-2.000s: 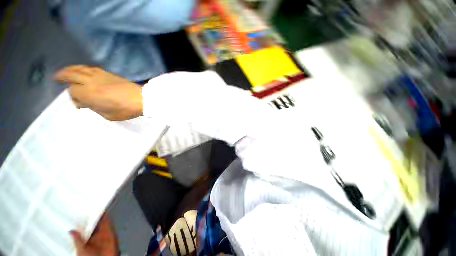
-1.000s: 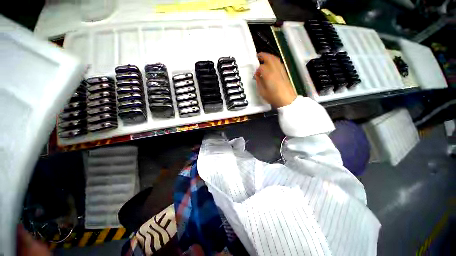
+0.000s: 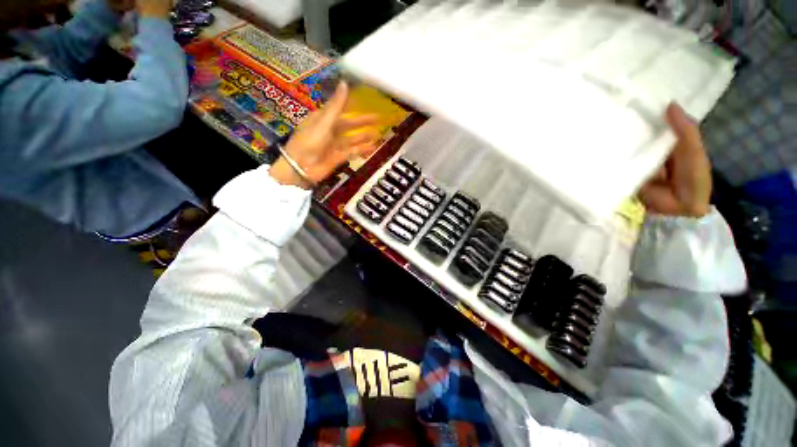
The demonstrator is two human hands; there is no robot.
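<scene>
A large white plastic tray (image 3: pixel 542 87), tilted and slightly blurred, is held up over the far part of a second white tray on the bench. My right hand (image 3: pixel 682 170) grips its near right corner. My left hand (image 3: pixel 325 144) is open with fingers spread, near the held tray's left corner, beside the lower tray. The lower tray (image 3: pixel 419 140) holds several rows of glossy black capsule-shaped parts (image 3: pixel 450 225) along its near side. The held tray hides much of its far side.
A colourful printed board (image 3: pixel 253 87) and a yellow sheet (image 3: pixel 371 105) lie left of the trays. A person's blue sleeves (image 3: pixel 96 131) show at the upper left. More ribbed white trays (image 3: pixel 306 257) stand below the bench edge. A grey post (image 3: pixel 316 22) stands behind.
The white tray has moved from the far left to above the parts tray, now in my right hand. My left hand has come into clear view, open. The view has turned left.
</scene>
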